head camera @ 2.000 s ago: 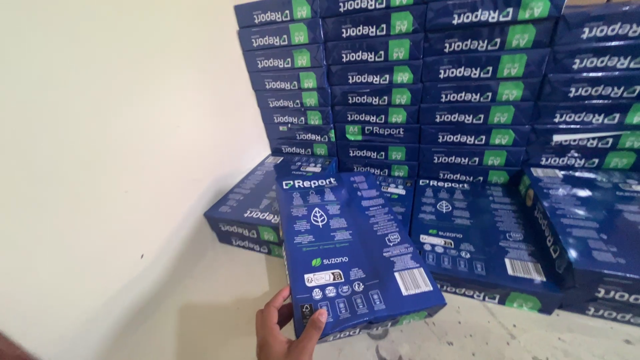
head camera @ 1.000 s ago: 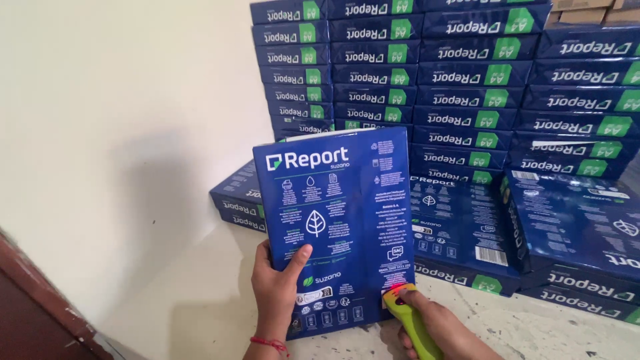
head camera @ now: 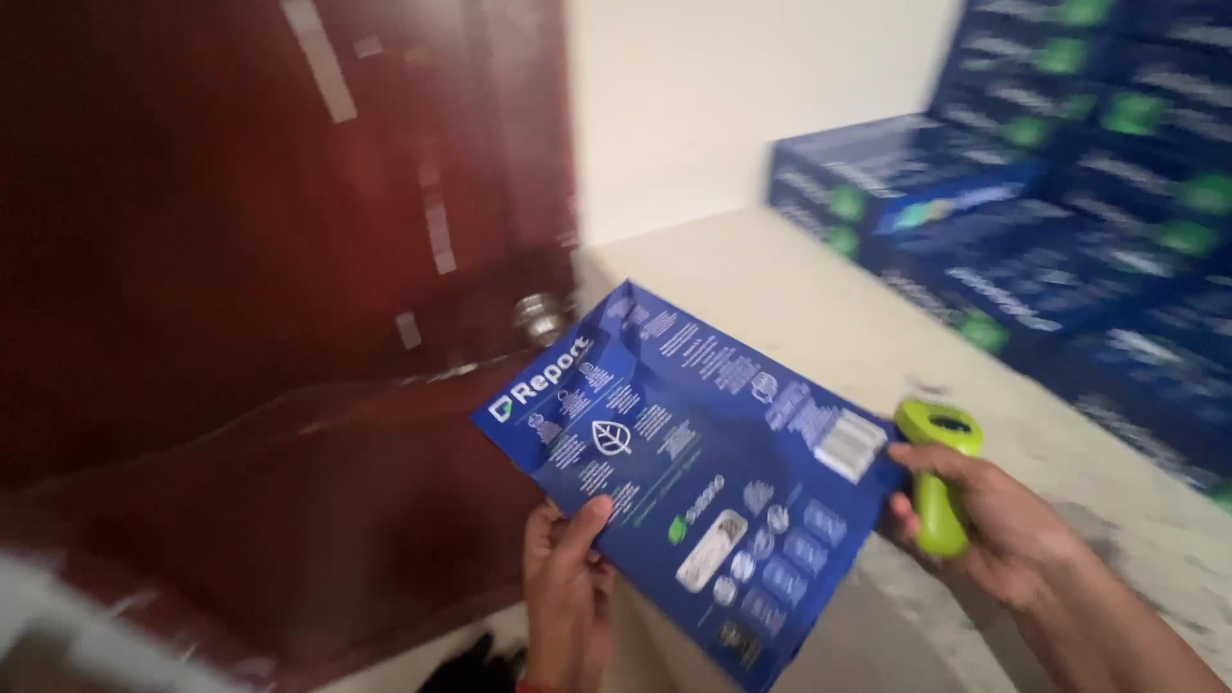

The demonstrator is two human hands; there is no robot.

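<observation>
A blue Report paper wrapper (head camera: 664, 462), creased and thin-looking, lies tilted between my hands with its printed face up. My left hand (head camera: 573, 568) grips its lower left edge, thumb on the face. At the wrapper's right corner, beside a printed barcode, my right hand (head camera: 991, 525) pinches the edge with its fingertips. That same hand also holds a lime-green handheld scanner (head camera: 938, 481), its dark window upward. Whether any paper is inside the wrapper cannot be told.
Stacked blue Report paper reams (head camera: 1020, 260) stand on a pale speckled surface (head camera: 703, 236) at the right, blurred. A dark red door (head camera: 289, 241) with a round metal knob (head camera: 541, 320) fills the left. Something black shows at the bottom edge.
The view has swung left to the door. The blue pack, upright in front of the stacks a second ago, is now tilted away from them. My right hand now also touches its edge.
</observation>
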